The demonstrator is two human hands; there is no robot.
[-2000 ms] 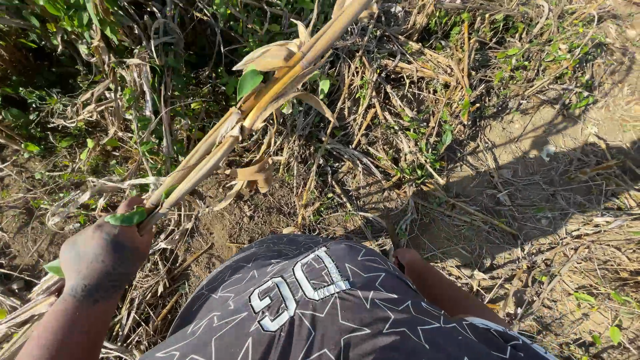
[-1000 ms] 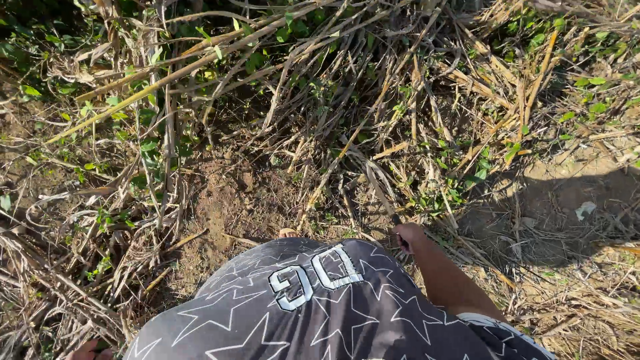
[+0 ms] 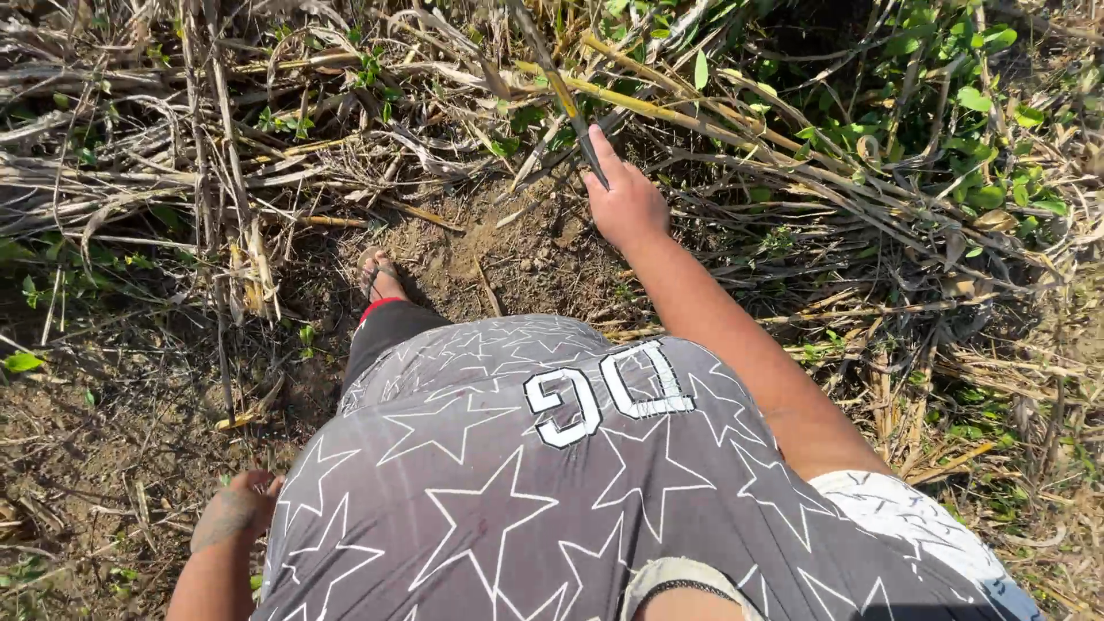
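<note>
My right hand (image 3: 630, 200) is stretched forward, closed around the dark handle of a long narrow tool (image 3: 561, 90), perhaps a machete. The tool points up and left over dry stalks, and its far end runs out at the top edge. Low at the left, beside my shirt, hangs my left hand (image 3: 235, 511). Its fingers are curled, and nothing clear shows in them. Yellowish dry stalks (image 3: 642, 105) lie just beyond the tool.
Piled dry stalks (image 3: 336, 172) cross the ground ahead. Leafy green plants (image 3: 975, 103) grow at the upper right. Upright dry stalks (image 3: 207, 155) stand at the left. My sandalled foot (image 3: 379, 278) rests on bare soil (image 3: 526, 250).
Two seconds ago my left hand held a bundle of dry stalks; it no longer does. My right hand has moved forward from beside my body with the tool. The view has shifted.
</note>
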